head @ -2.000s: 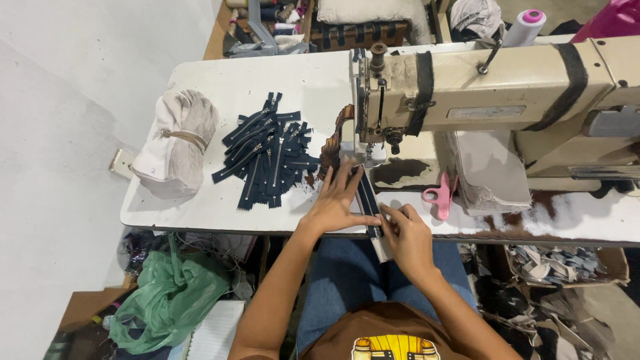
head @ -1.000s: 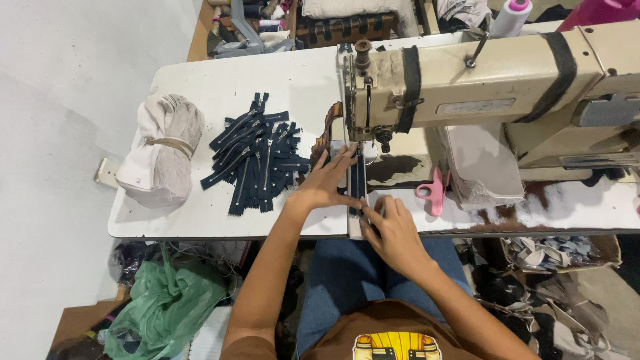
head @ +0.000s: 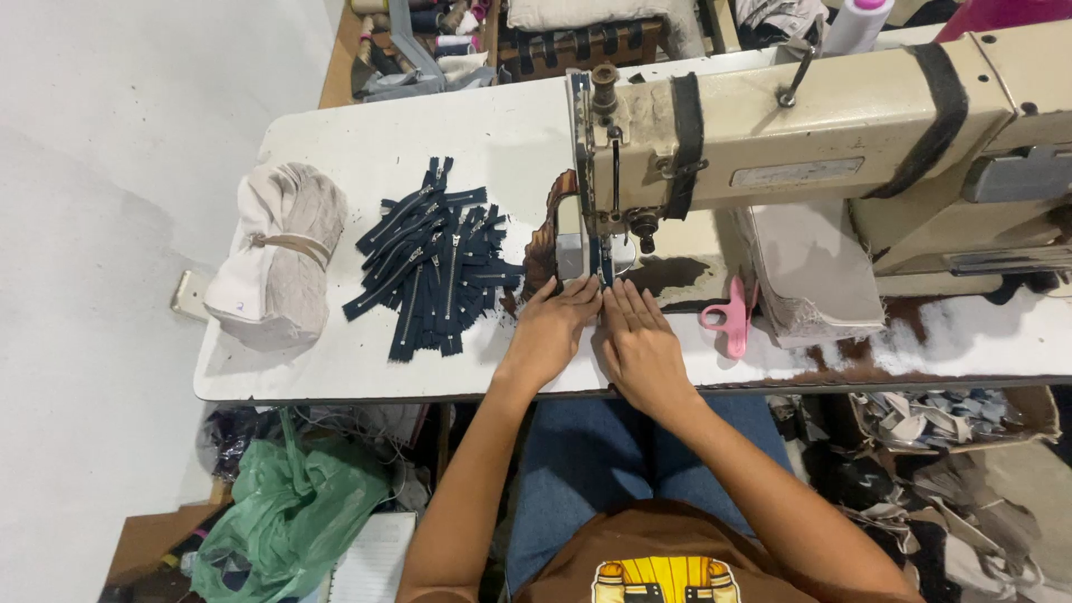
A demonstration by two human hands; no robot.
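A navy zipper (head: pixel 606 261) lies lengthwise under the head of a cream sewing machine (head: pixel 779 142). My left hand (head: pixel 548 322) rests flat just left of the zipper's near end, fingertips against it. My right hand (head: pixel 643 343) lies flat on the right side, its fingertips touching the same end. The needle and presser foot are mostly hidden by the machine head. A heap of navy zippers (head: pixel 435 260) is on the white table to the left. Pink thread snips (head: pixel 731 318) lie right of my right hand, beside a stack of pale fabric pieces (head: pixel 816 268).
A tied bundle of pale fabric (head: pixel 280 251) stands at the table's (head: pixel 469 126) left end. Beyond the back edge is a box of thread spools (head: pixel 444 21). A green plastic bag (head: pixel 285 502) and a box of fabric scraps (head: pixel 1038 419) are below the front edge.
Both hands have moved forward, toward the machine head, from the near end of the strip. The zipper that stretched toward the table's front edge now shows mostly beyond my fingertips.
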